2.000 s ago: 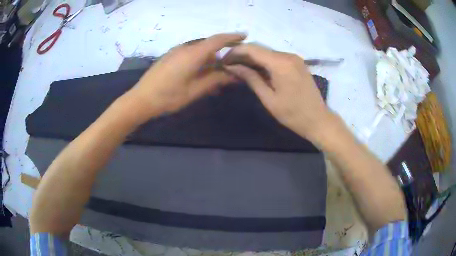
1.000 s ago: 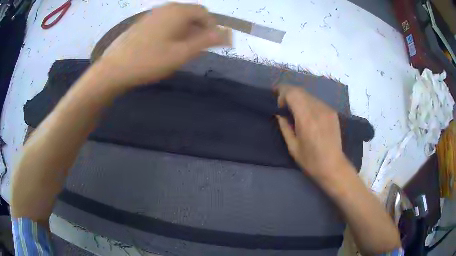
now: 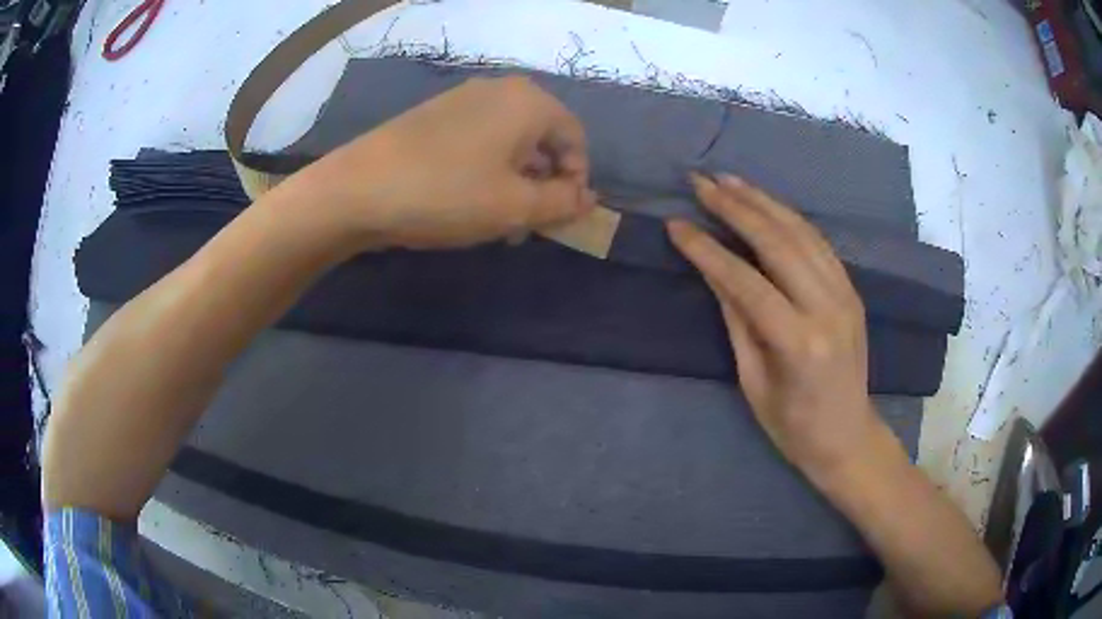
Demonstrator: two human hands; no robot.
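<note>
A tan template strip (image 3: 589,230) has its end on a dark cloth strip (image 3: 644,239); the rest curves up in a loop at the upper left. My left hand (image 3: 514,163) pinches the template just behind this end. My right hand (image 3: 786,302) lies on the cloth right of the template end, fingers apart. Under them is a stack of blackish cut pieces (image 3: 483,300), its layers showing at the left. A grey cloth with a frayed edge (image 3: 798,163) lies beyond. Nearer me, a narrow dark band (image 3: 483,538) crosses the grey cloth (image 3: 520,429).
An iron (image 3: 1021,484) stands at the lower right, partly cut off. White scraps (image 3: 1063,302) lie at the right edge. A red scissors handle (image 3: 133,30) shows at the upper left. Loose threads lie on the white table (image 3: 846,61).
My left hand has brought the template end down onto the dark cloth. The grey frayed cloth shows more widely at the far side. My right hand has flattened and moved slightly right. The view has shifted.
</note>
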